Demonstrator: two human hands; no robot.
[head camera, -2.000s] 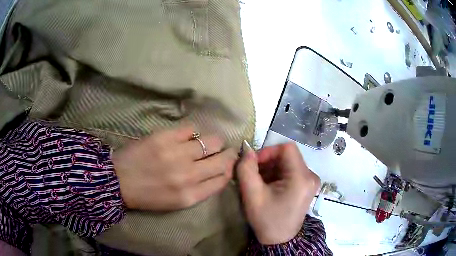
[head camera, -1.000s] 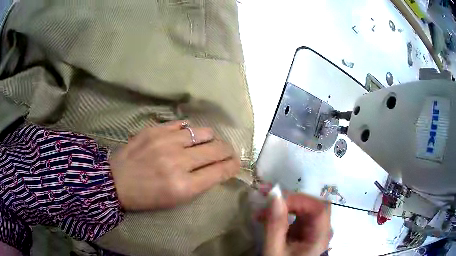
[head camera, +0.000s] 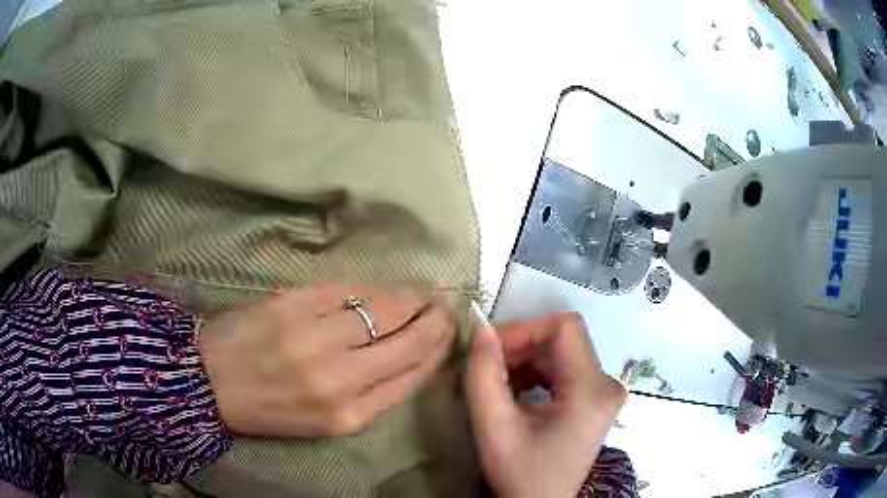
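Observation:
The khaki twill garment body (head camera: 233, 126) covers the left and middle of the view, with folds at the left and a stitched pocket area near the top. My left hand (head camera: 331, 355), with a ring, lies flat on the cloth, fingers pointing right. My right hand (head camera: 540, 399) is at the garment's right edge, beside my left fingertips, with thumb and index finger pinched together. A small white tip shows at the pinch; I cannot tell if it is chalk or a nail. My fingers hide the cloth at that spot.
The off-white JUKI machine head (head camera: 788, 233) stands at the right, its presser foot (head camera: 659, 233) over the shiny needle plate (head camera: 584, 229). A red part (head camera: 754, 404) is at the lower right. Small scraps lie on the white table (head camera: 545, 44) at the top right.
My right hand moved down and away from the edge, then back up to it. My left hand sits slightly lower. The garment has shifted a little to the left.

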